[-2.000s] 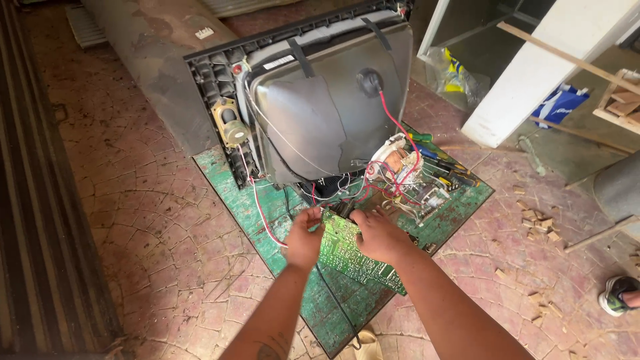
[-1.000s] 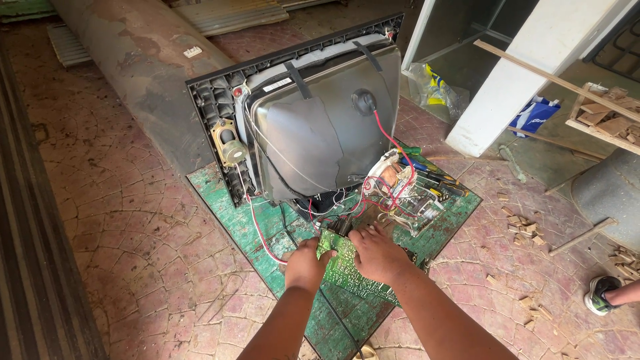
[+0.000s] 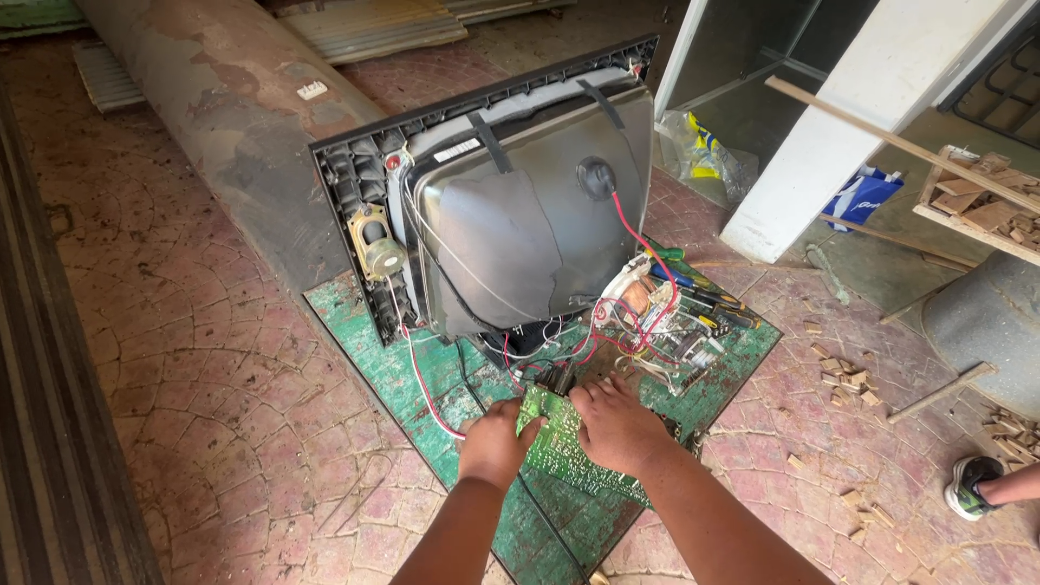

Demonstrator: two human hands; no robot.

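A green circuit board [image 3: 569, 455] is tilted with its soldered side up, between my two hands. My left hand [image 3: 496, 443] grips its left corner, thumb on the face. My right hand [image 3: 617, 426] holds its upper edge, with the fingertips hidden behind it. Behind the board stands an opened CRT television's picture tube [image 3: 520, 227] in a black plastic frame [image 3: 357, 179]. A red anode wire [image 3: 630, 219] runs from the tube's suction cap toward a deflection yoke [image 3: 642, 296]. A speaker [image 3: 378, 248] sits at the frame's left side. Thin wires lie between tube and board.
Everything rests on a green painted board [image 3: 374, 357]. Screwdrivers [image 3: 715, 301] lie at its right. A large rusty cylinder [image 3: 236, 138] is behind left, a white post [image 3: 845, 130] behind right. Wood scraps [image 3: 849, 378] litter the brick floor. Another person's shoe [image 3: 973, 487] is at right.
Both hands stay on the circuit board, which now lies a little differently between them. The other person's foot remains at the right. Nothing has plainly been let go.
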